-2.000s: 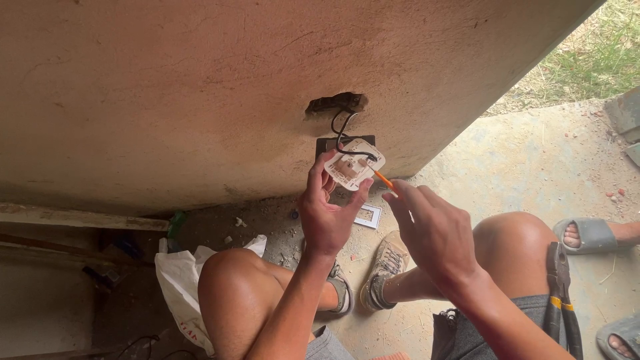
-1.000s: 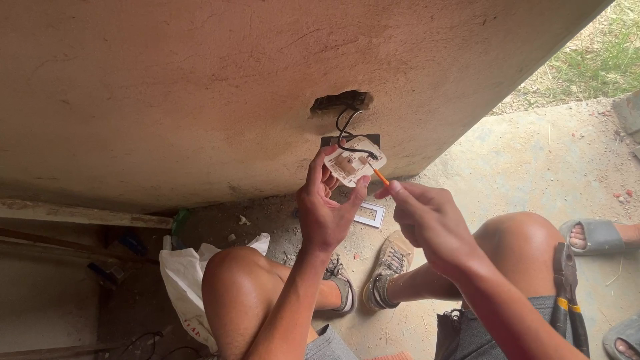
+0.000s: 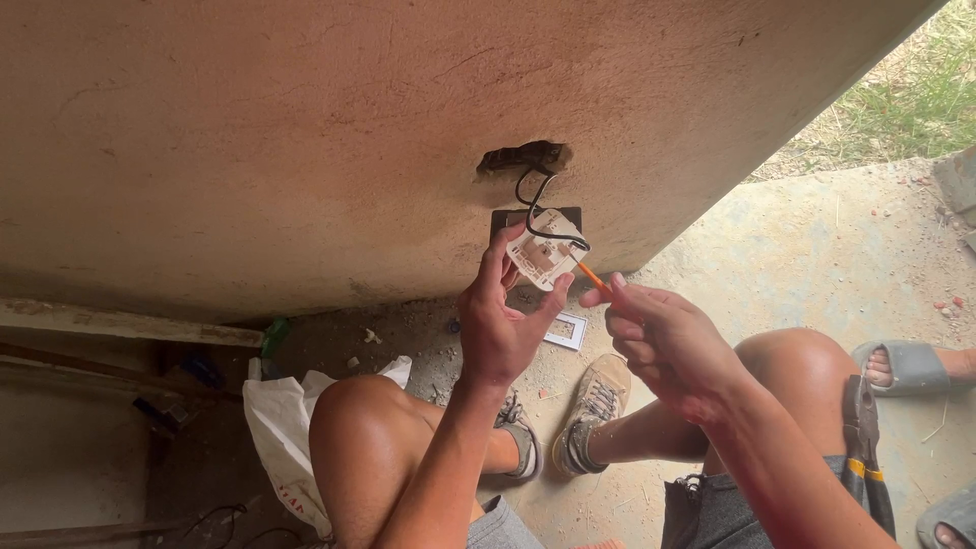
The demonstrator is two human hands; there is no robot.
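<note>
My left hand [image 3: 499, 320] holds a white electrical faceplate [image 3: 543, 255] by its edges, its back facing me. Black wires [image 3: 534, 200] come out of a rough hole [image 3: 522, 156] in the wall and run to the upper right part of the plate's back. In my right hand [image 3: 663, 335] is a screwdriver with an orange shaft [image 3: 592, 277]; its tip meets the plate's back near the wire ends. Whether it sits in a screw is too small to tell. A black square box or plate [image 3: 573, 219] on the wall is partly hidden behind the faceplate.
A white rectangular frame [image 3: 577, 332] lies on the concrete floor near my shoes. Pliers [image 3: 862, 442] with black and yellow handles rest on my right thigh. A white sack [image 3: 278, 435] is left of my left knee. Another person's sandalled foot [image 3: 907, 367] is at the right.
</note>
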